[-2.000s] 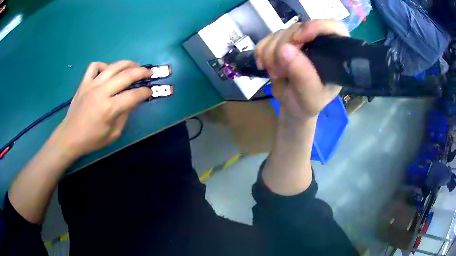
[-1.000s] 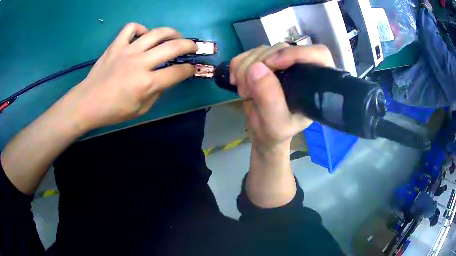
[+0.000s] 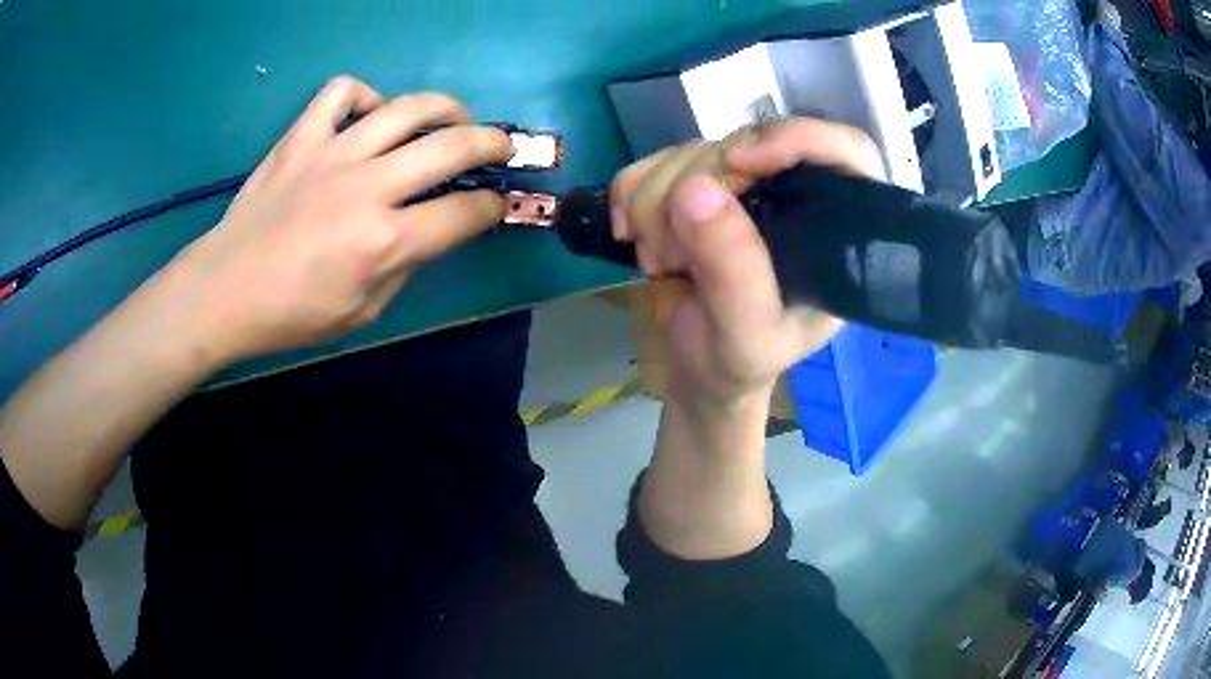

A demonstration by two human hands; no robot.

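My left hand point(image 3: 339, 219) lies palm down on the mat, its fingers pressing two black terminal clamps side by side. The upper clamp's plate point(image 3: 535, 149) looks silvery. The lower clamp's plate point(image 3: 530, 207) looks copper-coloured, with small holes. The black cable point(image 3: 146, 210) runs left from under my left hand, with a red part point(image 3: 11, 287) at the frame edge. My right hand point(image 3: 730, 239) is closed around the black electric screwdriver point(image 3: 877, 265). The screwdriver's nose is at the lower plate's right end. The bit tip and any screw cannot be made out.
The grey-white screw feeder point(image 3: 830, 93) stands on the green mat point(image 3: 399, 47) behind my right hand, beside a clear plastic bag point(image 3: 1043, 80). A blue bin point(image 3: 863, 391) is below the bench edge. Grey-blue cloth point(image 3: 1129, 212) is at the right.
The screwdriver has moved from the feeder to the lower clamp's plate over the two seconds. The feeder stands farther right in view. Both hands kept their hold.
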